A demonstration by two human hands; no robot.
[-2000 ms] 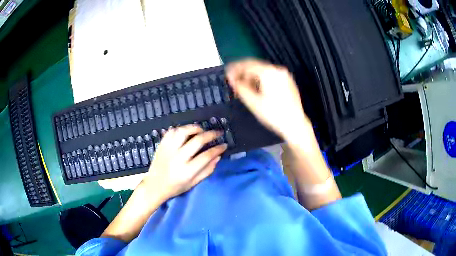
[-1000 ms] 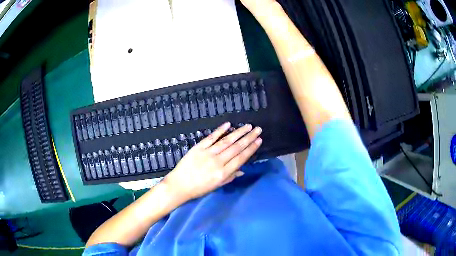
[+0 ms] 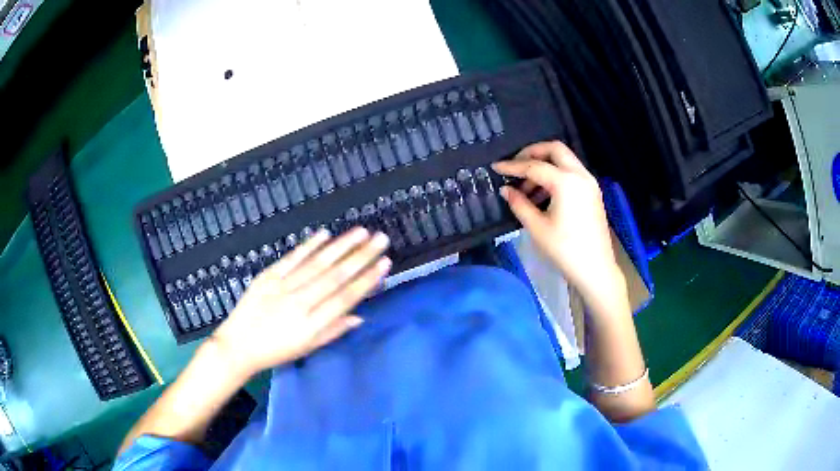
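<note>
A long black tray [image 3: 304, 204] lies tilted in front of me, its right end higher in view. It holds two rows of small black parts [image 3: 398, 145]. My left hand [image 3: 304, 299] lies flat over the lower row, fingers apart, hiding some parts. My right hand [image 3: 553, 198] is at the right end of the lower row, thumb and index finger close together near the last part. A small dark thing shows between those fingertips, but whether they grip it is unclear.
A white sheet [image 3: 304, 64] lies behind the tray. A filled side tray [image 3: 85, 285] is at left on the green bench [image 3: 115, 175]. A tall stack of black trays [image 3: 686, 101] stands at right. A blue-edged box [image 3: 635, 244] is below my right hand. Blue crates [image 3: 799, 322] are at lower right.
My right hand has come back from the top of the view to the lower row's right end. The tray now slants up more to the right. My left hand covers parts further left in the row.
</note>
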